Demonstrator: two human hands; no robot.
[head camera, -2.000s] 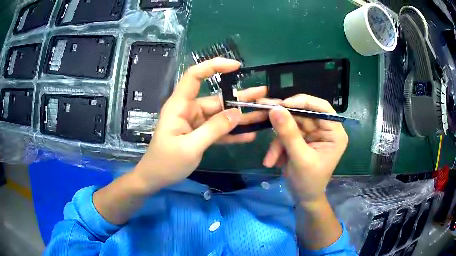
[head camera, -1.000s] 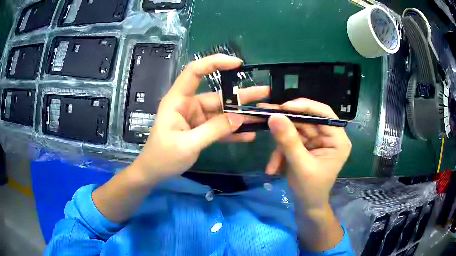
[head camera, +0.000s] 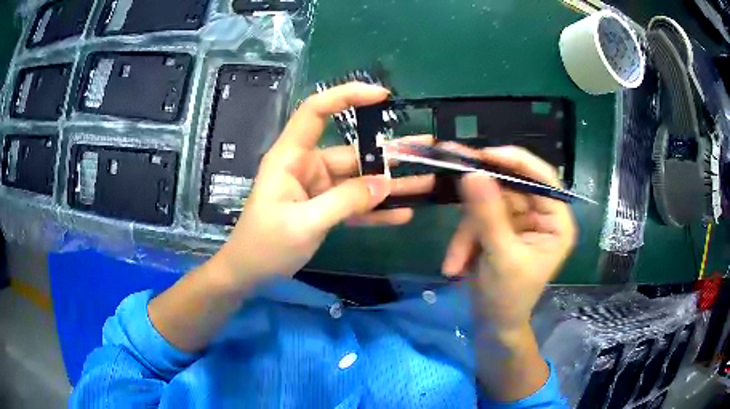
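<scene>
A black phone housing (head camera: 504, 128) with a square opening lies over the green bench mat. My left hand (head camera: 308, 180) holds its left end, thumb on the lower edge and index finger on the upper edge. My right hand (head camera: 516, 224) holds dark tweezers (head camera: 480, 169) with a pale front part. Their tip is over the left end of the housing, beside a small pale spot. A clear sheet with dark strips (head camera: 344, 120) lies partly behind my left fingers. Whether the tweezers grip a piece is too small to tell.
A blister tray (head camera: 196, 132) with several black housings is at the left. A white tape roll (head camera: 600, 52), a grey strip coil (head camera: 680, 176) and a shiny striped strip (head camera: 624, 200) are at the right. Film-wrapped dark parts (head camera: 632, 359) show at the lower right, below the bench edge.
My right hand has moved a little right and tilted the tweezers, their tip rising from near my left thumb. My left hand keeps its hold on the housing.
</scene>
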